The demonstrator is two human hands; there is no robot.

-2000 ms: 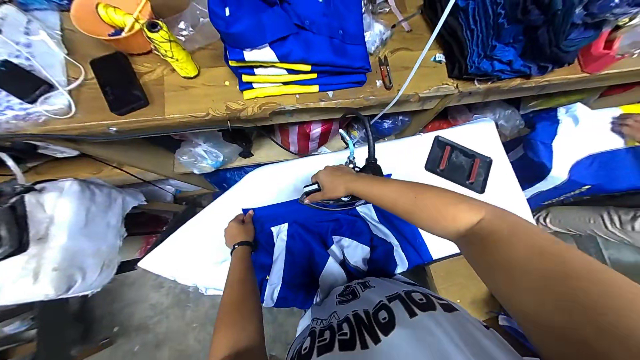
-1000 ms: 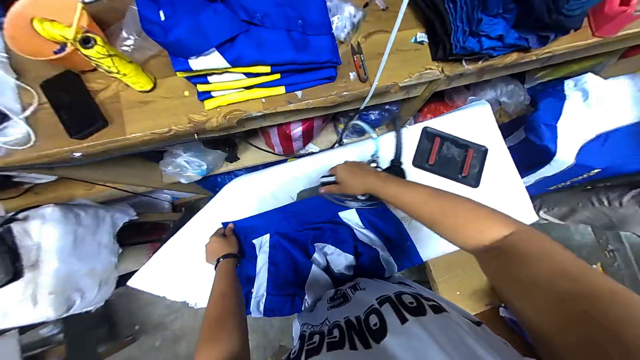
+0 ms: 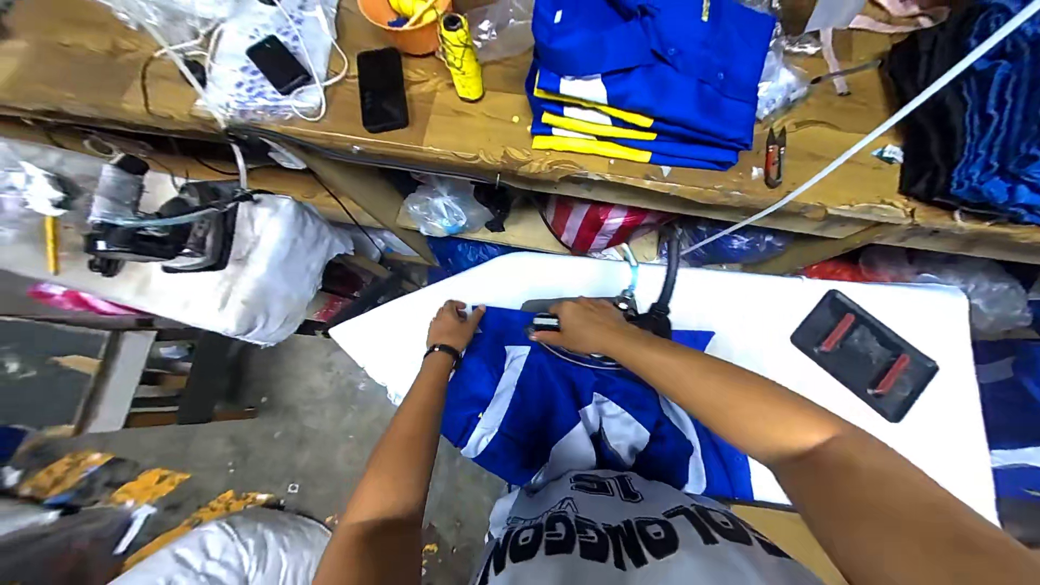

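A blue garment with white stripes (image 3: pixel 536 390) lies on a white-covered ironing board (image 3: pixel 723 301) and hangs over its near edge toward my body. My right hand (image 3: pixel 581 325) is closed around the handle of a steam iron (image 3: pixel 569 354), whose base rests on the garment by its far edge. A dark cord and a light hose rise from the iron's rear. My left hand (image 3: pixel 455 325), with a dark band at the wrist, pinches the garment's far left corner. My right hand and forearm hide part of the iron.
A black iron rest with red strips (image 3: pixel 865 355) lies on the board's right. The wooden table (image 3: pixel 487 130) beyond holds folded blue garments (image 3: pixel 650 81), thread snips (image 3: pixel 774 158), a yellow thread cone (image 3: pixel 461 57) and phones (image 3: pixel 382 89). Another iron (image 3: pixel 162 219) stands at left.
My right hand keeps hold of the iron near the garment's far edge. My left hand stays at the far left corner. The view has shifted between frames.
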